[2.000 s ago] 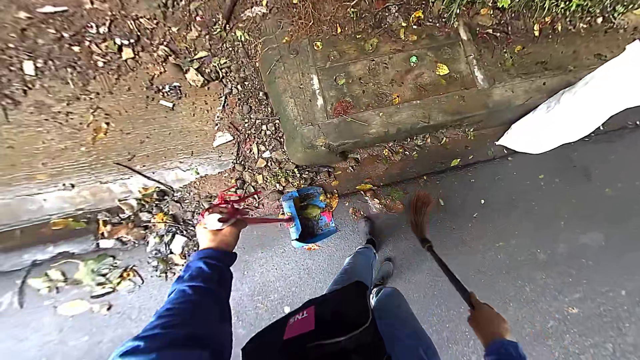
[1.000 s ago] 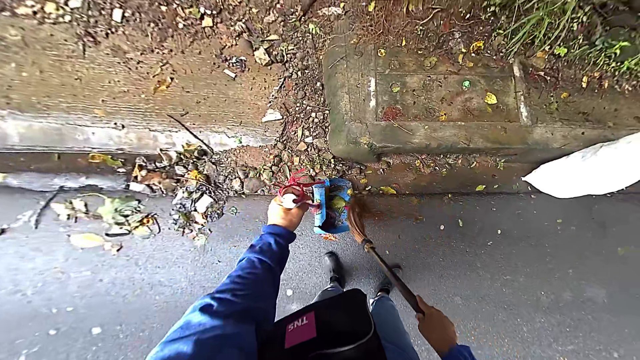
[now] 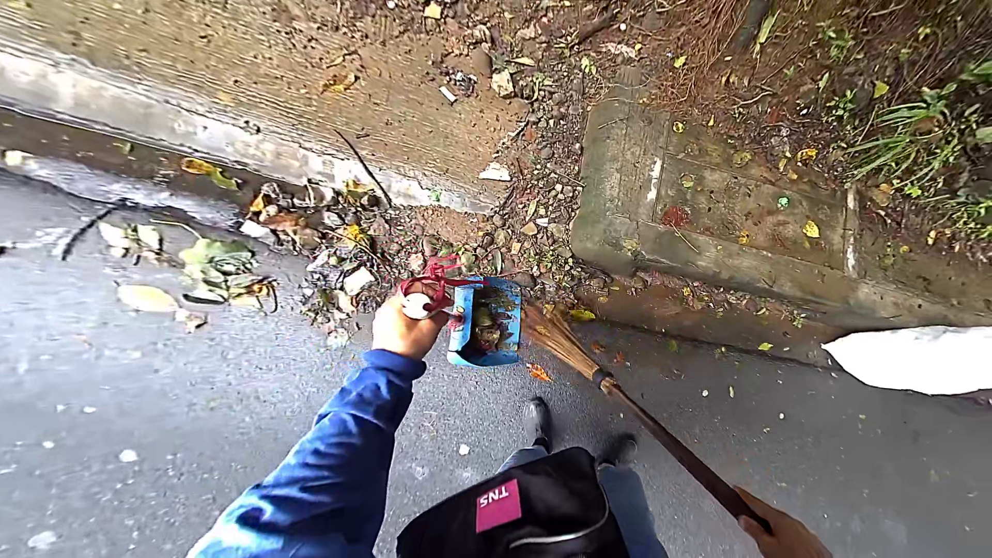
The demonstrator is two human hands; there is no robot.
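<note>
My left hand (image 3: 407,325), in a blue sleeve, grips the top of a dustpan handle (image 3: 422,305) with red string tied around it. Below that hand is the blue dustpan (image 3: 463,345), with leaves and debris inside. On the right, my right hand (image 3: 779,527) is closed around the dark shaft of a broom (image 3: 682,453). The broom's bristles (image 3: 559,341) point up and left, and their tips are at the dustpan's right edge. Whether they touch it, I cannot tell. An orange leaf (image 3: 539,373) lies on the asphalt just below the bristles.
Wet leaves and litter (image 3: 225,271) lie along the gutter at left. A raised concrete slab (image 3: 744,209) and a white sack (image 3: 922,358) are at right. Stones and soil (image 3: 542,209) fill the gap between kerbs. A black bag (image 3: 542,504) hangs before my legs.
The broom has swung from the right of the dustpan over to its edge. Since the first frame my left hand and the dustpan have come closer to the stony gap. The view has shifted.
</note>
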